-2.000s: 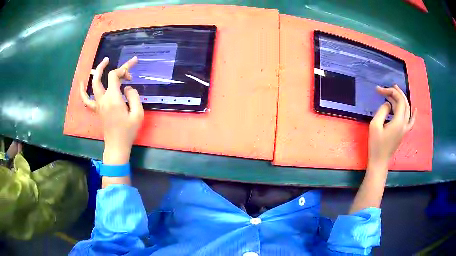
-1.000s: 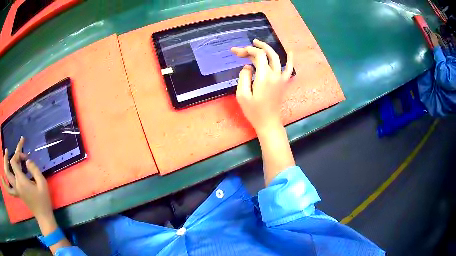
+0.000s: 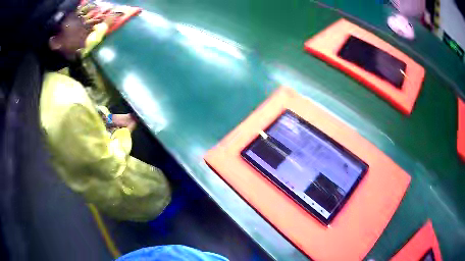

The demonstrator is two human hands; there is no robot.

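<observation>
A tablet point(image 3: 306, 164) lies face up on an orange-red foam tray point(image 3: 380, 196) on the green bench. Its screen is lit pale violet with two dark blocks and a thin pale strip along the lower-left long edge. A small pale tab point(image 3: 263, 134) sits at its left end. At the bottom right, the corner of another foam tray point(image 3: 415, 245) shows with a dark piece of a tablet, cut off by the frame. Neither of my hands is in the picture; only a blue piece of my smock point(image 3: 171, 253) shows at the bottom edge.
A person in yellow point(image 3: 92, 148) sits at the left along the bench edge, with a blue wrist band. Farther back on the green bench point(image 3: 199, 86) a dark tablet point(image 3: 375, 60) lies on its foam tray point(image 3: 331, 33). A pink-white fan point(image 3: 401, 25) stands at the top right.
The view has swung left. Both my hands, which were at the two tablets, have left the picture. The yellow-clad person and a tray farther back are now in view.
</observation>
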